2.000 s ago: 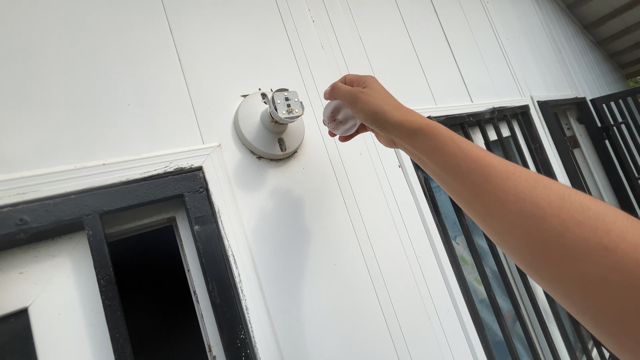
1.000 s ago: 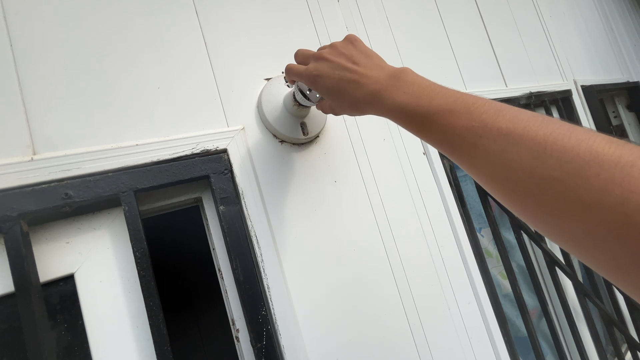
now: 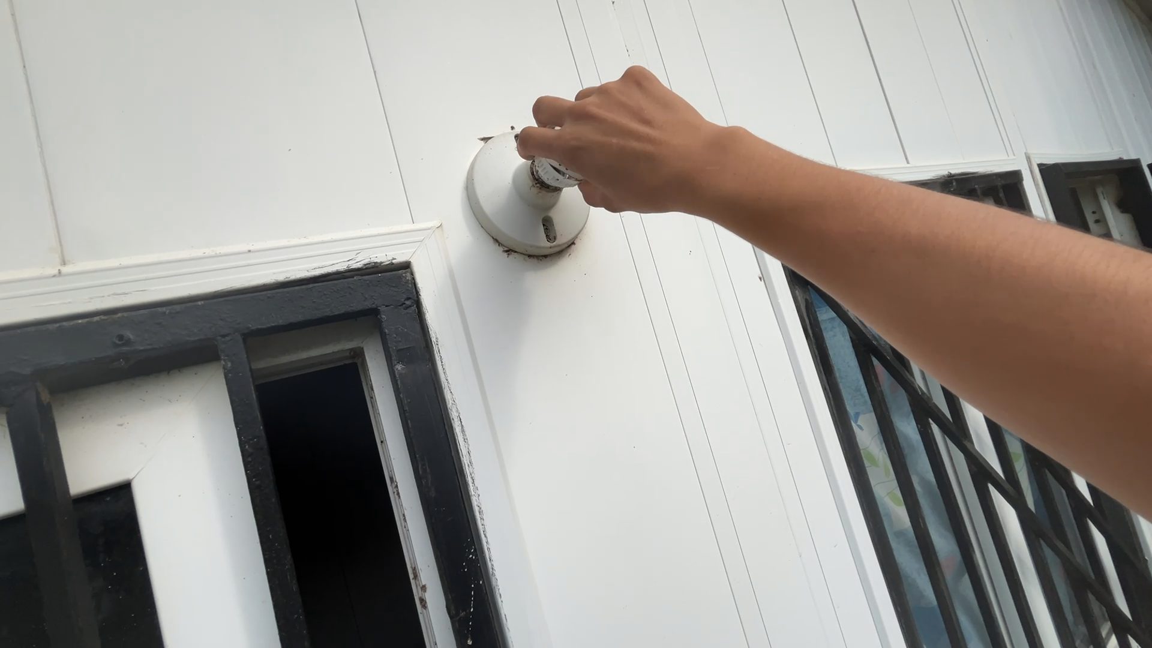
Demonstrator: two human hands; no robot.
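A round white lamp holder is mounted on the white panel wall, with dirt around its rim and a slot in its face. From its neck sticks out a light bulb, mostly hidden behind my fingers; a narrow translucent or shiny part of it shows. My right hand is closed around the bulb, knuckles up, close to the holder. The translucent dome cover seen earlier cannot be made out separately under the hand. My left hand is out of view.
Below left is a dark metal door frame with upright bars and a dark opening. At right, dark window bars stand in front of glass and a patterned curtain, under my forearm. A white trim moulding edges the door frame.
Two seconds ago my right hand held a translucent dome to the right of the holder, with the bulb's board bare. The hand has since moved left onto the bulb and stays there.
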